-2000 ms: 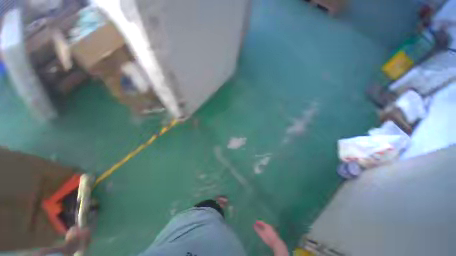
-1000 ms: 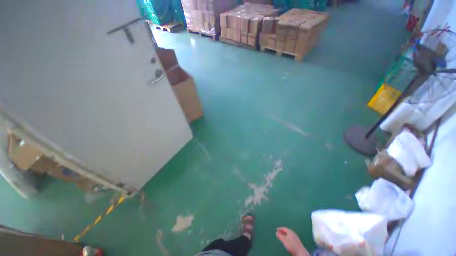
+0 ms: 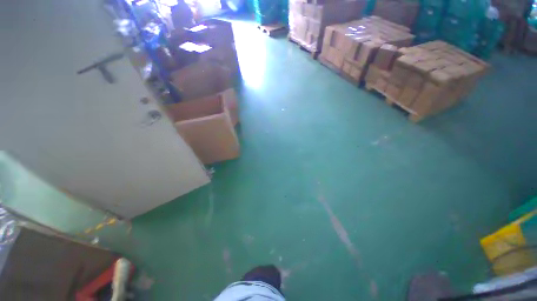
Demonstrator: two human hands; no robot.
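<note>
The pale tan-wrapped pallet truck handle (image 3: 121,280) shows at the bottom left, cut off by the lower edge. Orange metal of the truck (image 3: 97,283) is beside it. A large brown carton (image 3: 50,267) stands behind the handle at the lower left, with shiny clear material at its far left edge. My left hand is not visible; the lower part of the handle is out of the picture. My right hand is not in view either. My light-coloured clothing and a dark shoe or trouser leg show at the bottom centre.
A white door (image 3: 88,111) stands open at the left. An open brown carton (image 3: 209,141) is just beyond its edge. Stacked cartons on pallets (image 3: 436,76) stand at the upper right, with green crates behind. A yellow crate (image 3: 509,247) and a dark round base (image 3: 430,287) are at the lower right.
My view has moved forward past the door edge and turned left. The handle and carton show more at the lower left than a second ago. My right hand has left the picture.
</note>
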